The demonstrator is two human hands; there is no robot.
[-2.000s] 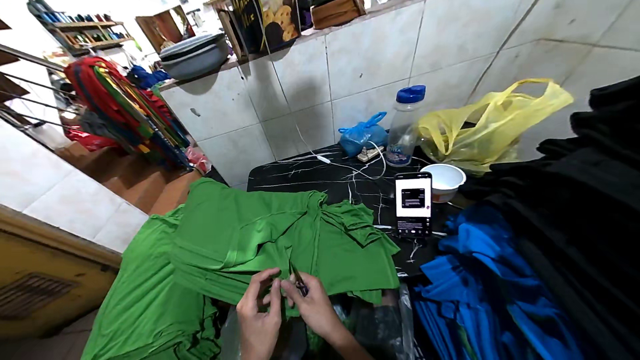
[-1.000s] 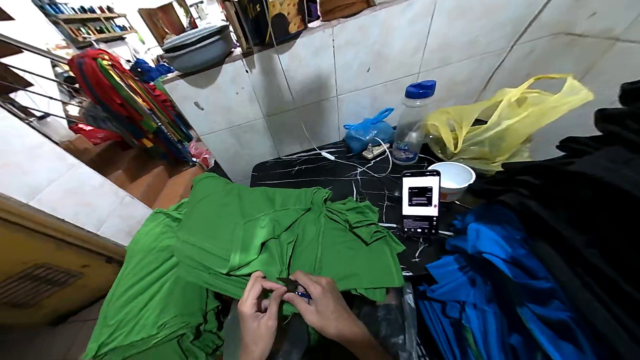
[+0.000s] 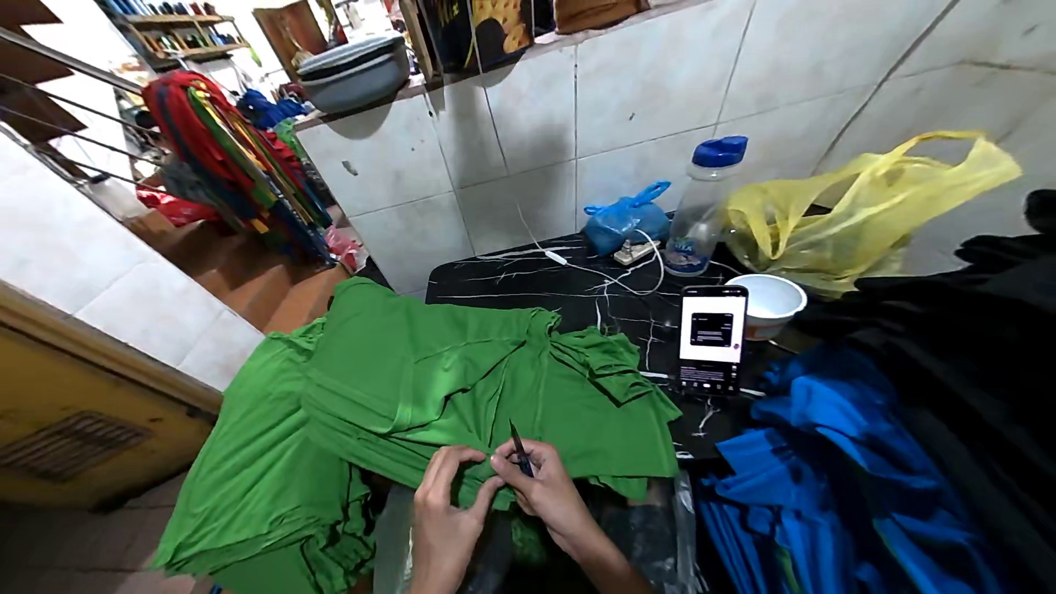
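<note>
A pile of green fabric garments (image 3: 445,363) lies over the near left part of a black marble-patterned table (image 3: 495,276). At its near edge my left hand (image 3: 450,495) pinches the green cloth between thumb and fingers. Close beside it, my right hand (image 3: 540,487) holds a small dark pointed tool, perhaps thread snips (image 3: 520,450), its tip pointing up and away; its fingertips meet the cloth by my left fingertips. The tool's lower part is hidden in my right hand.
A lit smartphone (image 3: 712,338) stands before a white bowl (image 3: 771,301). Behind are a plastic bottle (image 3: 697,214), a blue bag (image 3: 623,223), a white cable (image 3: 557,258) and a yellow plastic bag (image 3: 858,214). Blue garments (image 3: 833,462) and black fabric (image 3: 973,322) lie right, a staircase (image 3: 280,289) left.
The dark tool's blade, largely hidden among my fingers one second ago, now points up in view from my right hand. Both hands stay at the near edge of the green cloth.
</note>
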